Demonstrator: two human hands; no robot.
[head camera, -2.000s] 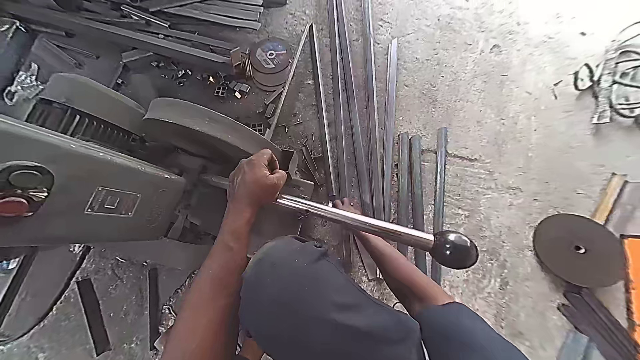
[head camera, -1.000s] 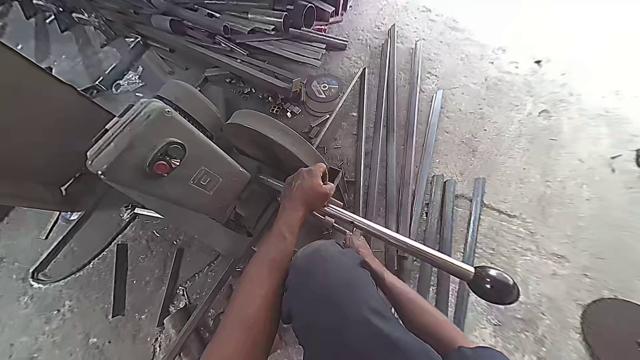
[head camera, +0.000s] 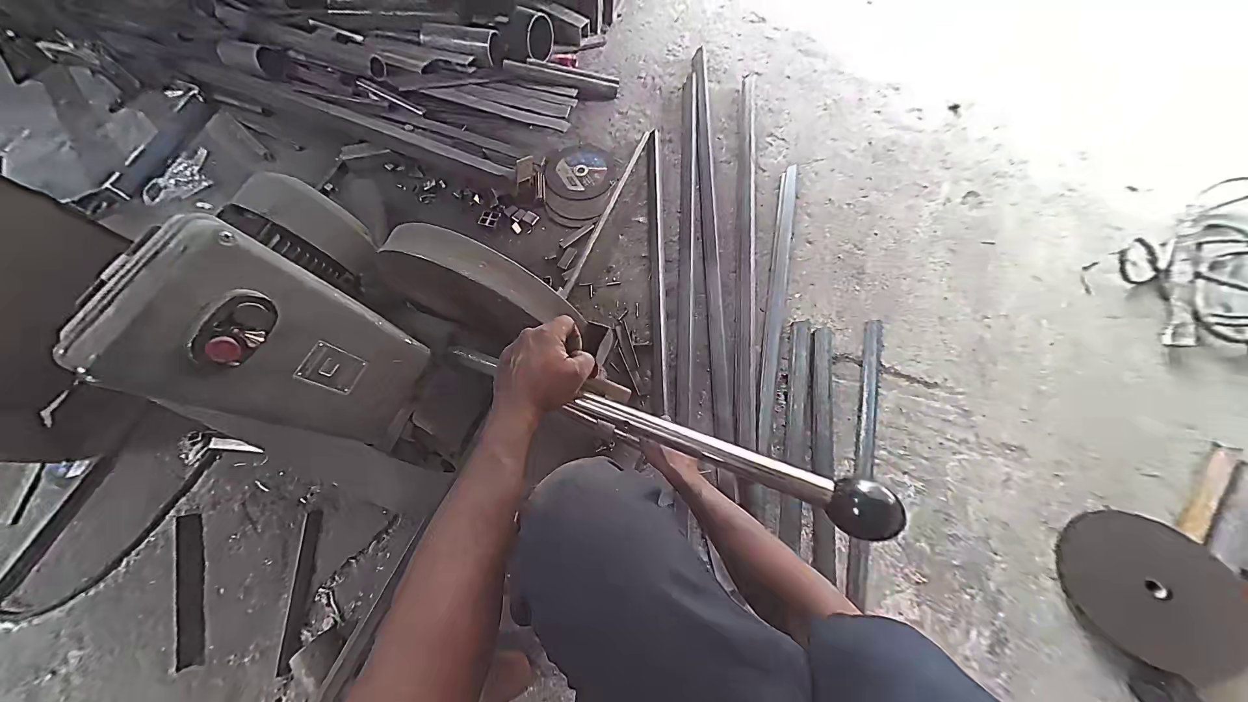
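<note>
My left hand (head camera: 546, 366) is a closed fist around the inner part of a shiny metal lever (head camera: 712, 450), beside the round blade guard (head camera: 478, 273) of a grey abrasive cut-off saw (head camera: 263, 331). The lever slopes down to the right and ends in a black ball knob (head camera: 866, 508). Below the lever, near my knee, is my right hand (head camera: 671, 462). The lever and knee hide most of its fingers, so what it touches cannot be made out. Just right of my left fist, the end of a small tan piece (head camera: 606, 389) shows.
Long metal bars (head camera: 710, 244) and shorter ones (head camera: 822, 429) lie on the concrete floor ahead. Cutting discs (head camera: 582, 173) and small offcuts lie beyond the guard, near a pile of steel tubes (head camera: 458, 44). A large dark disc (head camera: 1121, 595) is at right, with coiled cable (head camera: 1219, 268) farther off.
The view has shifted, showing more of the saw's body and the tube pile. My left hand stays at the lever and my right hand stays below it.
</note>
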